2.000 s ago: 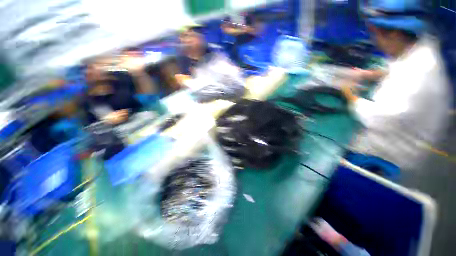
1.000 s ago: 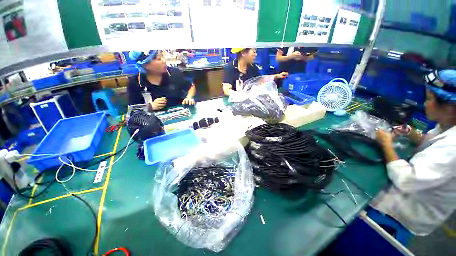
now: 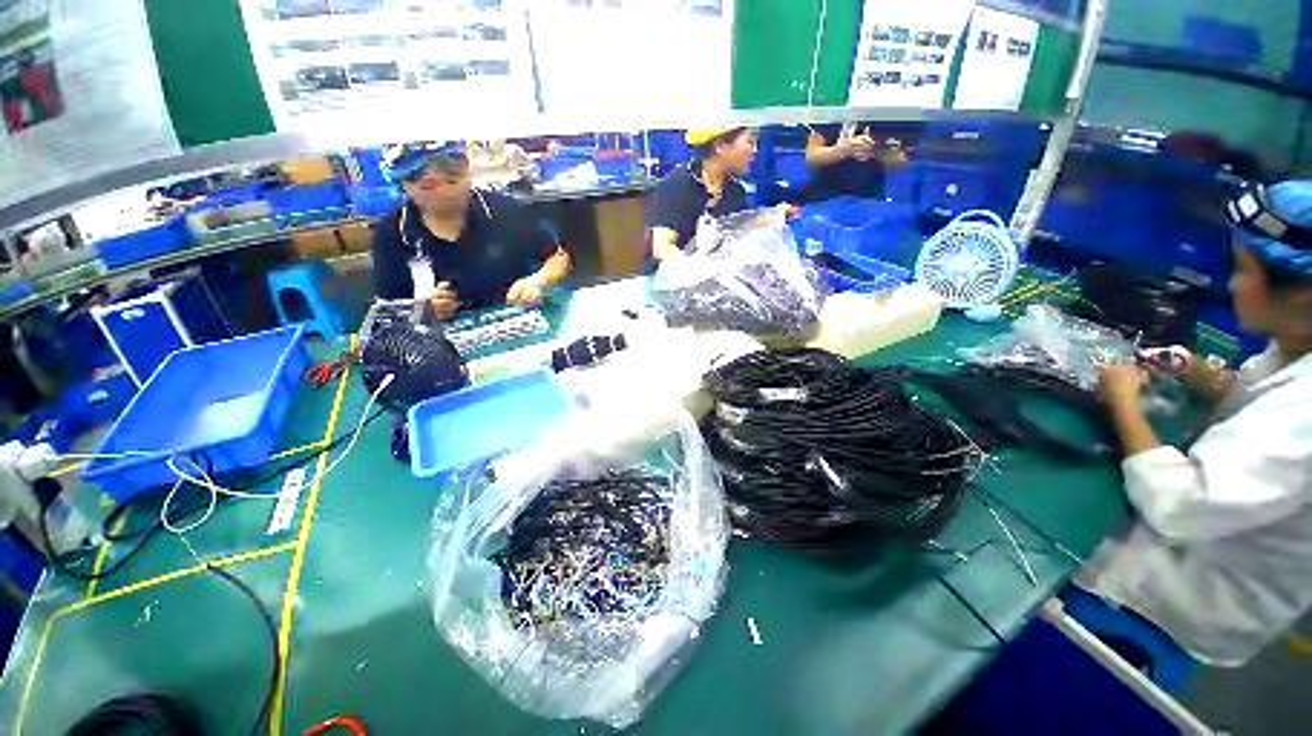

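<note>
Neither of my hands is in the picture. A clear plastic bag stands open and crumpled on the green bench mat, nearest in front of me. It holds a heap of small mixed silver, black and blue parts. A large heap of black cable coils lies right of the bag, with pale leads sticking out at its right side. A shallow light-blue tray is behind the bag. Orange-red scissors handles are cut off by the bottom edge. A black cable coil is partly cut off at bottom left.
A blue bin and looped white cord are at left. A black fan stands behind the tray, a light-blue fan at back right. A person in white handles cables at right. A crate rim shows at bottom right. More people are across the bench.
The view was strongly blurred and turned at first and is now steadier. The blue crate at lower right shows less, and the pink-white glove seen beside it is out of the picture.
</note>
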